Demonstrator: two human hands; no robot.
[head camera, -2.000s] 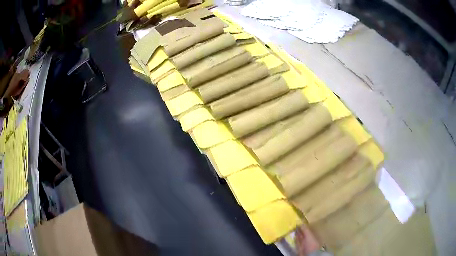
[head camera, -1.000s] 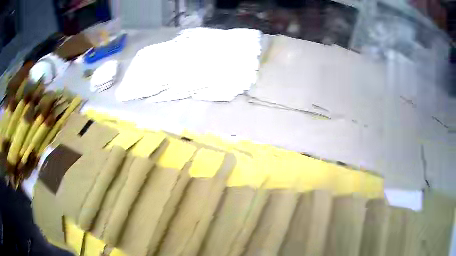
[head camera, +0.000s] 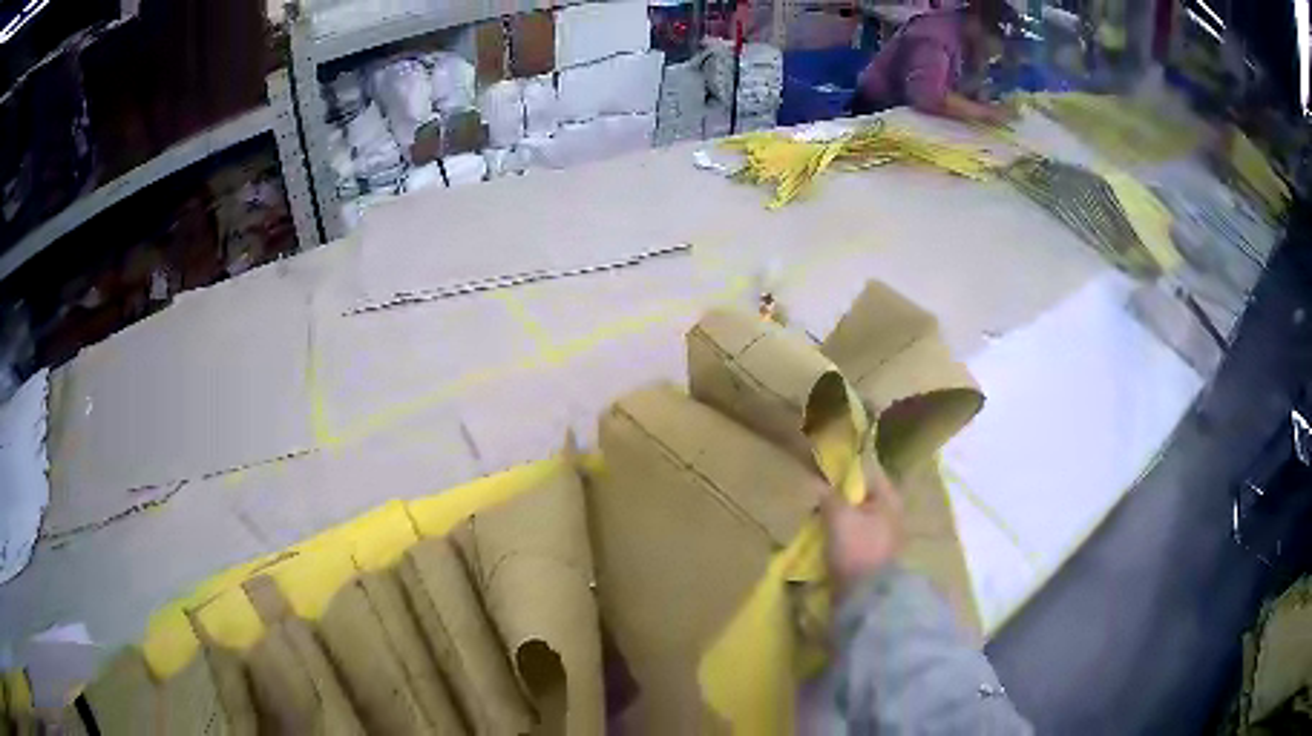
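My right hand (head camera: 863, 529), in a grey sleeve, is closed on a khaki-brown bag panel (head camera: 748, 352), gripping it where its edges curl and the yellow side shows. The held panel bends into open loops above and right of the hand. A broad khaki panel with a yellow flap lies just left of the hand. Further left, a row of overlapping finished panels (head camera: 389, 633) has rolled khaki folds and yellow edges along the far side. I cannot make out my left hand; a small dark pinkish patch between panels at the bottom is unclear.
The long grey-beige table (head camera: 216, 374) carries yellow tape lines. White sheets (head camera: 1072, 417) lie at right. Fanned yellow strips (head camera: 863, 151) and stacked panels (head camera: 1101, 201) lie at the far side, near a person (head camera: 928, 65). A small bottle (head camera: 767, 305) stands beyond the held panel. Shelves hold bundles (head camera: 417, 108).
The view has swung right along the table, to the end of the panel row. My right hand now shows, holding a curled panel. The white sheet pile and the blue object have left view.
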